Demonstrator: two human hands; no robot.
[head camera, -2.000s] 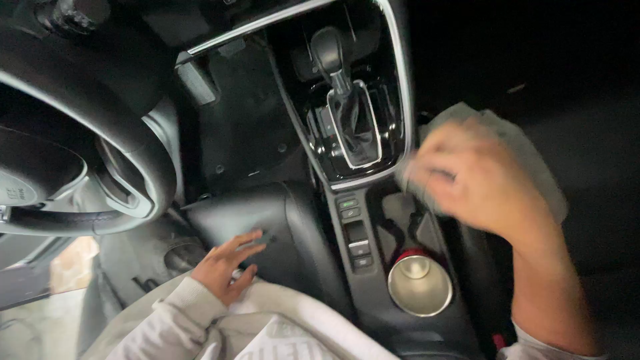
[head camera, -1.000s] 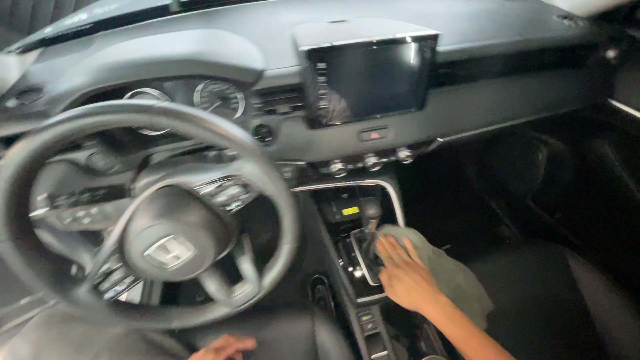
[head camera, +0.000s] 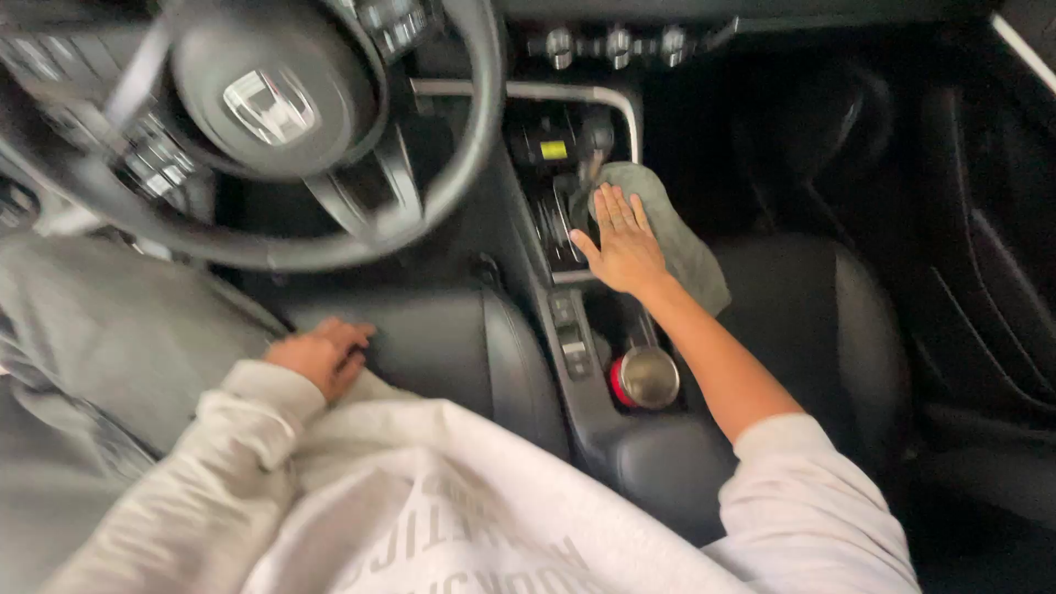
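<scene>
My right hand (head camera: 623, 243) lies with its fingers stretched out on a grey-green cloth (head camera: 689, 235), pressing it against the right side of the gear selector area. The gear lever knob (head camera: 597, 136) stands just beyond my fingertips, and the shift panel (head camera: 554, 223) is left of the hand. Part of the cloth hangs toward the passenger seat. My left hand (head camera: 326, 355) rests by the front of the black driver's seat (head camera: 429, 355), fingers loosely bent, with nothing seen in it. Both hands are slightly blurred.
The steering wheel (head camera: 454, 206) is at the upper left. A can or cup with a metallic top (head camera: 649, 377) and a red side stands in the cup holder behind my right hand. The armrest (head camera: 668, 470) is nearer me, the passenger seat (head camera: 792, 313) to the right.
Two seconds ago my right hand was beside the cup holder with the cloth; since then it has moved forward to the gear lever. The view has swung strongly.
</scene>
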